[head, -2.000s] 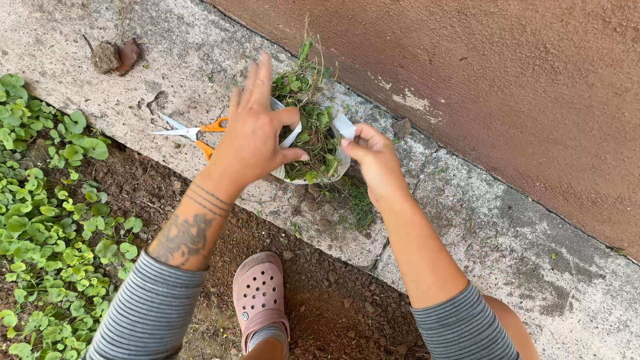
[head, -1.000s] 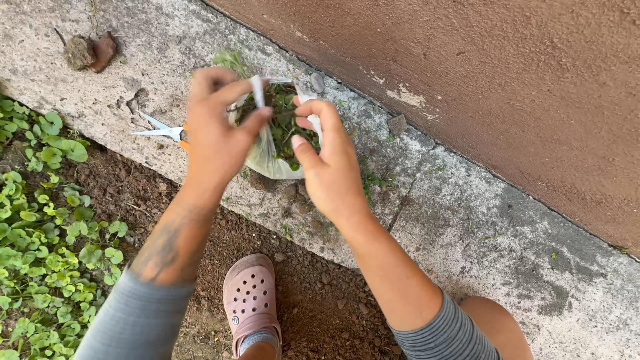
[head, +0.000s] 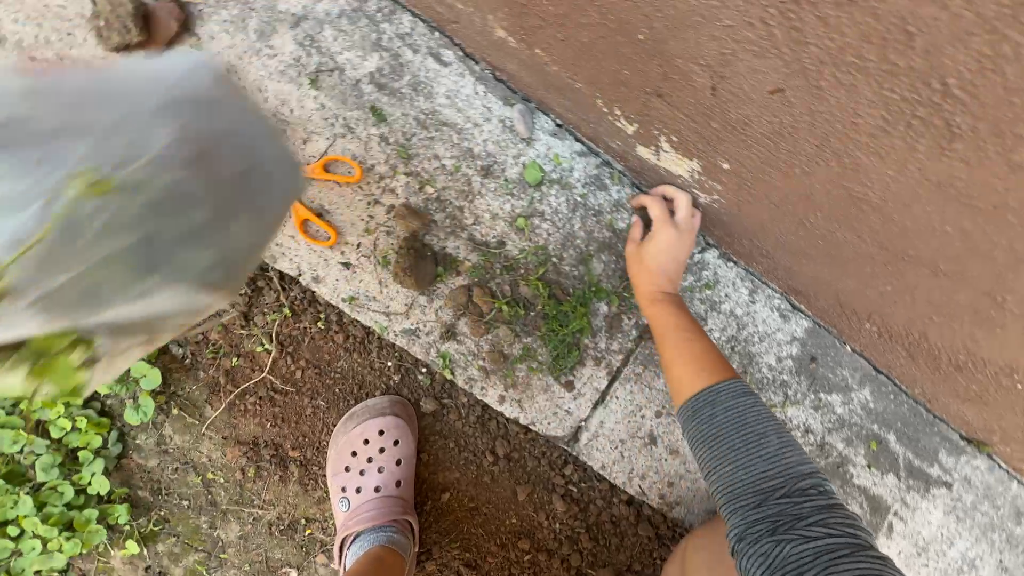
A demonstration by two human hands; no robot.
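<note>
My right hand (head: 662, 240) is at the foot of the wall with fingers curled around a small dark clod or stone (head: 642, 218). My left hand is not visible. A blurred translucent plastic bag (head: 152, 192) with some greenery in it or behind it fills the upper left of the view, raised near the camera. Partly behind the bag lie scissors with orange handles (head: 334, 170); their blades are hidden. Clods of soil (head: 414, 262) and a small heap of pulled green weeds (head: 565, 324) lie on the concrete ledge between the scissors and my right hand.
A brown rough wall (head: 800, 160) borders the concrete ledge (head: 768, 360). Below the ledge are bare soil (head: 480, 480), a foot in a pink clog (head: 374, 464) and leafy ground plants (head: 56, 472). A stone (head: 120, 22) lies at the top left; a pebble (head: 522, 121) is near the wall.
The bag of weeds, between both hands on the ledge before, is now up at the left. My right hand has moved off it to the wall's foot. My left hand has gone out of sight.
</note>
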